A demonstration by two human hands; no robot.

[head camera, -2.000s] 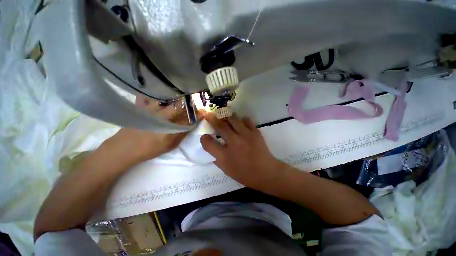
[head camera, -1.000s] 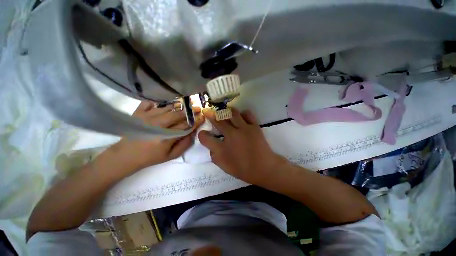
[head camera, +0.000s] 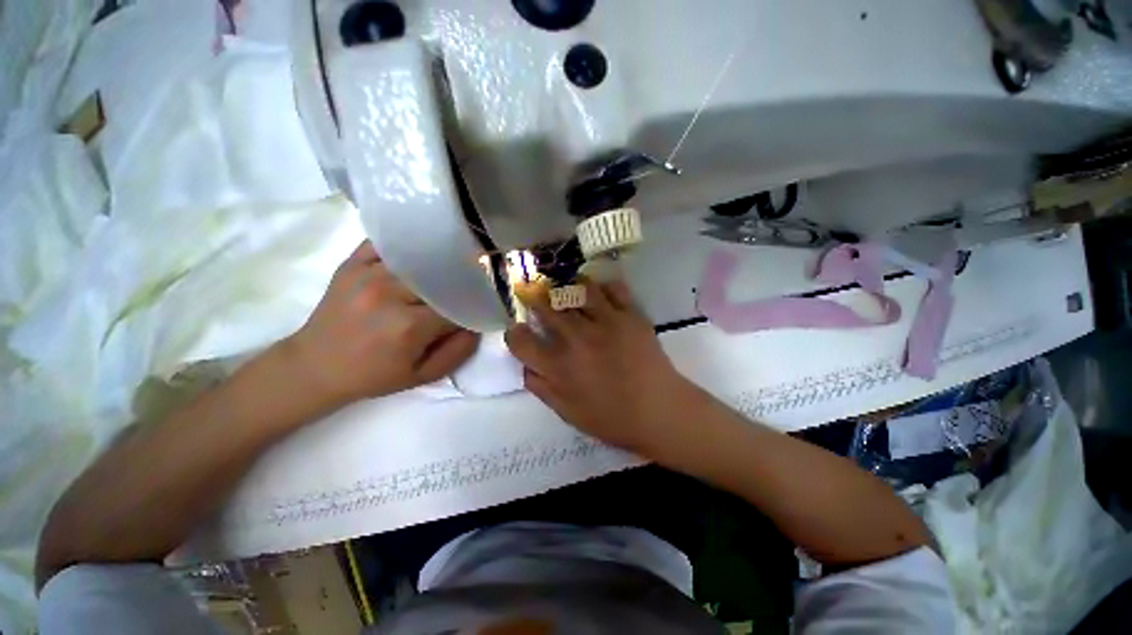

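Note:
The white-grey sewing machine head (head camera: 410, 161) stands over the table, with its lamp glowing at the presser foot and needle (head camera: 519, 267). A small white cut piece (head camera: 490, 370) lies flat just in front of the needle, between my hands. My right hand (head camera: 596, 360) is beside the needle, its fingertips on the piece at the presser foot. My left hand (head camera: 385, 329) lies left of the needle, its thumb at the piece's edge; its fingertips are partly hidden behind the machine head. A ribbed cream knob (head camera: 608, 232) sits above my right fingers.
Black-handled scissors (head camera: 760, 231) and a pink fabric strip (head camera: 795, 308) lie right of the needle. A white fabric heap (head camera: 161, 273) fills the left. A printed ruler (head camera: 472, 469) runs along the table's front edge. Below are a cardboard box (head camera: 304, 588), a plastic bag (head camera: 943, 428) and crumpled off-white pieces (head camera: 1018, 533).
The view has shifted, so more of the machine head's top shows. My left hand's fingers have drawn together and back from the needle area. My right hand stays by the needle.

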